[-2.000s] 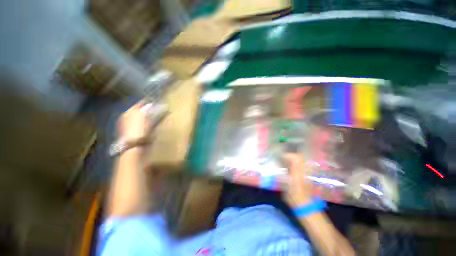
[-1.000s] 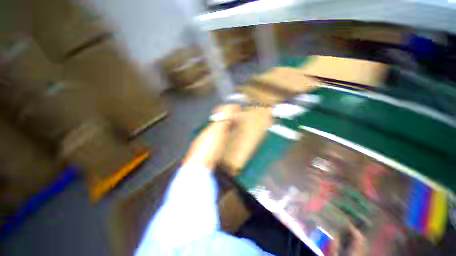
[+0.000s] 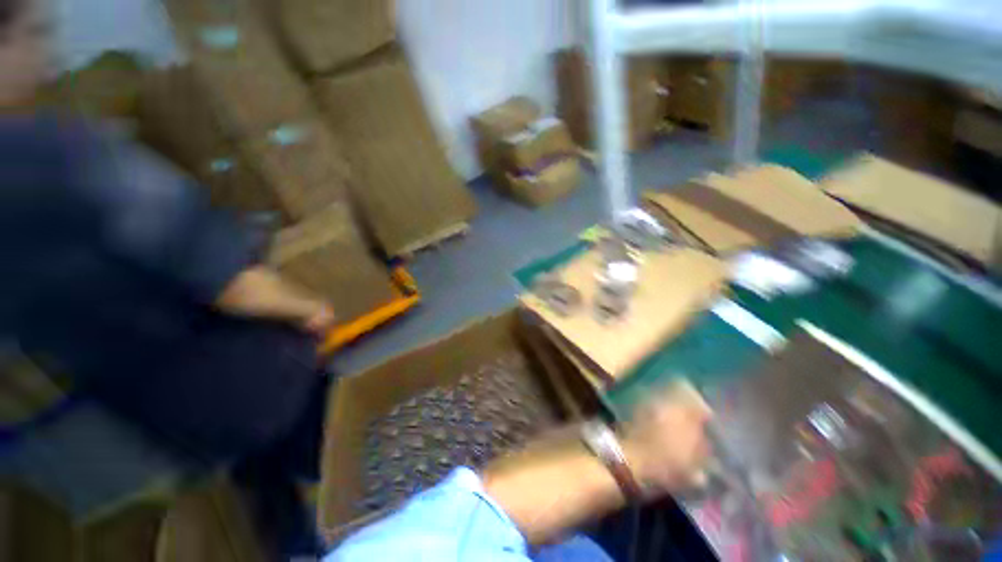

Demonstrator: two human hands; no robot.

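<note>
My left hand point(image 3: 672, 439), blurred, is over the green bench strip at the left edge of the glossy brown sheet point(image 3: 791, 384). Its fingers look curled, but whether it holds something cannot be told. A few round housings point(image 3: 558, 294) stand on the cardboard sheet point(image 3: 670, 302) beyond my hand. A small clear or metallic object point(image 3: 826, 423) and a blurred green piece point(image 3: 874, 527) lie on the brown sheet. My right hand is not in view.
A carton point(image 3: 349, 423) full of round housings stands below the bench at left. A person point(image 3: 143, 285) stands at far left with a hand by an orange-edged cart point(image 3: 379, 316). Cardboard boxes point(image 3: 527, 148) and white shelf posts point(image 3: 611, 121) are behind.
The view has swung left, bringing the person and housings carton into view. My left hand has moved from beside the cardboard to the brown sheet's edge. My right hand has left the picture.
</note>
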